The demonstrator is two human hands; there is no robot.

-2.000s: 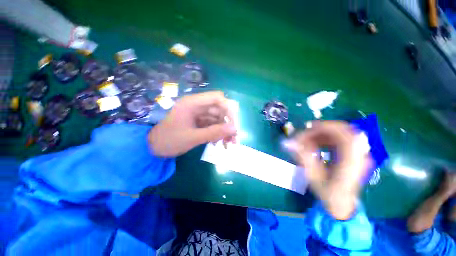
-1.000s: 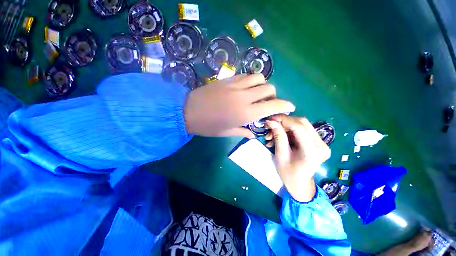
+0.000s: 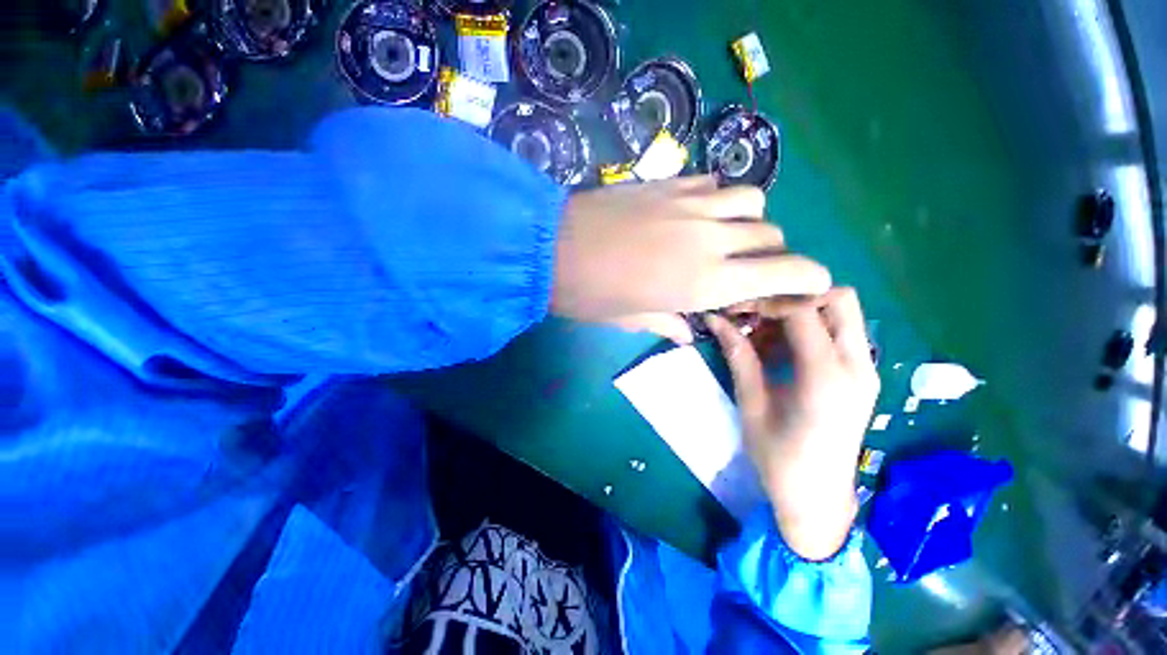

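My left hand (image 3: pixel 691 256) reaches in from the left, palm down, over a round black earcup housing (image 3: pixel 699 325) that is mostly hidden under the fingers. My right hand (image 3: pixel 806 397) meets it from the right, with its thumb and fingers bent at the same housing. Both hands hold it; what lies between the fingertips is hidden. The white paper strip (image 3: pixel 681 412) lies just below the hands, partly under my right wrist. Several more black housings (image 3: pixel 563 51) with silvery centres and silver-yellow batteries (image 3: pixel 483 49) lie above my left arm.
A blue parts bin (image 3: pixel 932 512) stands at the right. A translucent squeeze bottle (image 3: pixel 944 380) lies above it, with small pale pieces beside it. A lone battery (image 3: pixel 751 55) lies at the top. Dark parts (image 3: pixel 1095 215) are at the far right. Part of another person's arm (image 3: pixel 992 644) shows at the bottom right.
The view has shifted, so the housings sit further right and higher. Since two seconds ago my hands have come together from apart. Over the last second they stay together on the housing.
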